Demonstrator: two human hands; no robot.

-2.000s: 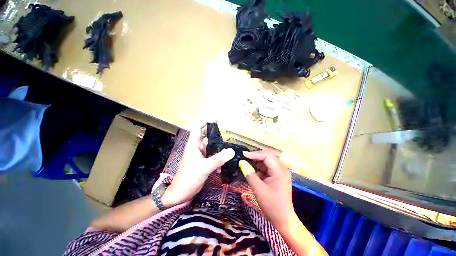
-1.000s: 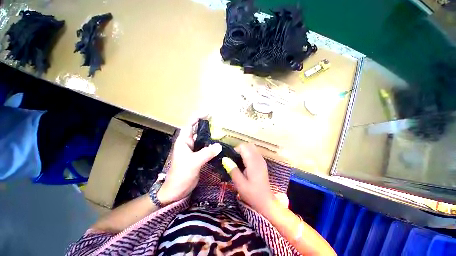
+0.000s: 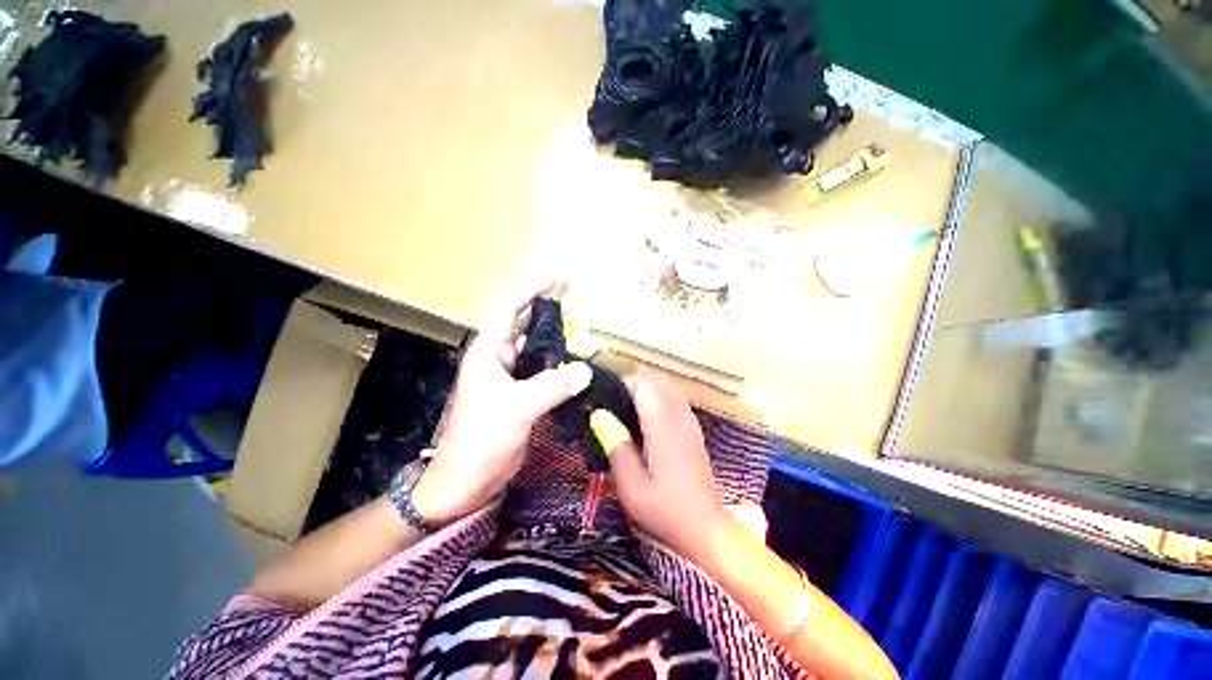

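Observation:
A black moulded figure part [image 3: 542, 343] is held above my lap at the bench's front edge. My left hand [image 3: 489, 405] grips it from the left, its whitish-tipped thumb lying on top. My right hand [image 3: 661, 458] grips its right side, the yellow-covered thumb pressed against it. The fingers beneath the part are mostly hidden. A large pile of black moulded parts [image 3: 711, 100] lies on the bench [image 3: 412, 146] ahead.
More black parts [image 3: 83, 96] lie at the far left. A yellow-labelled tube [image 3: 847, 174], a pale disc [image 3: 833, 275], small bits and a thin tan strip [image 3: 671, 361] lie on the bench. A clear panel stands right, an open cardboard box [image 3: 295, 419] below left, blue bins [image 3: 977, 611] lower right.
Both hands, holding the black part, have moved slightly left and closer together since the earliest frame. The right fingers have moved from the top of the part to wrap its side.

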